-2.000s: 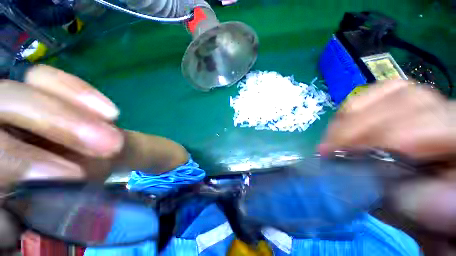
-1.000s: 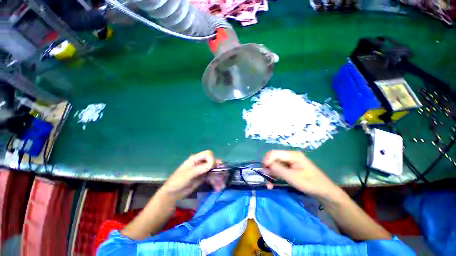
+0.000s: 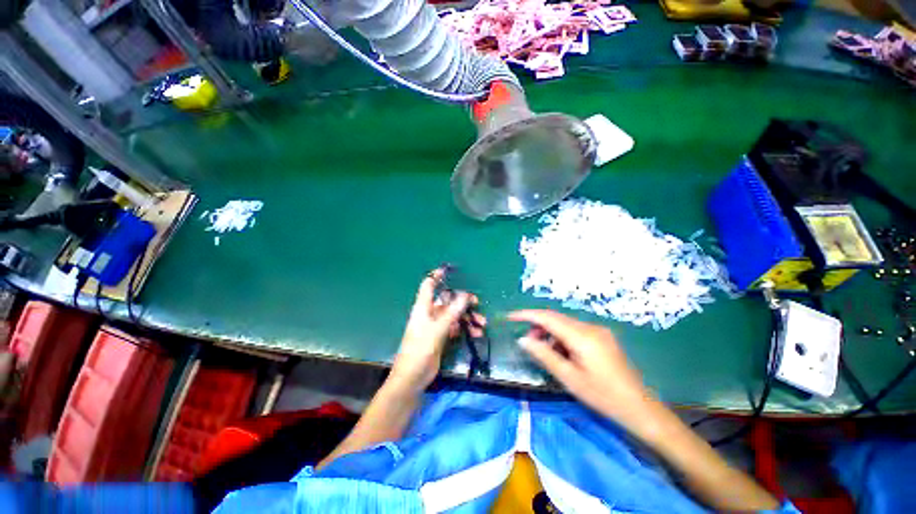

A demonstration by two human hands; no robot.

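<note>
My left hand (image 3: pixel 442 323) is above the bench's front edge and holds the dark thin-framed eyeglasses (image 3: pixel 476 346), which hang down from the fingers and are partly hidden and blurred. My right hand (image 3: pixel 578 356) is just to the right, apart from the glasses, with the index finger and thumb spread and nothing seen in it. A big loose heap of whitish translucent strips (image 3: pixel 628 263) lies on the green mat beyond my right hand.
The fume hood funnel (image 3: pixel 524 166) hangs behind the heap, with a white piece (image 3: pixel 609 140) beside it. A blue soldering station (image 3: pixel 760 226) and a white housing (image 3: pixel 809 349) are at right. A smaller strip heap (image 3: pixel 234 216) and another blue box (image 3: pixel 123 247) are at left. Red crates (image 3: pixel 105 402) stand below.
The glasses were held in both hands, first close to the camera, then lower at the bench edge. Now my right hand is off them and they hang from my left hand.
</note>
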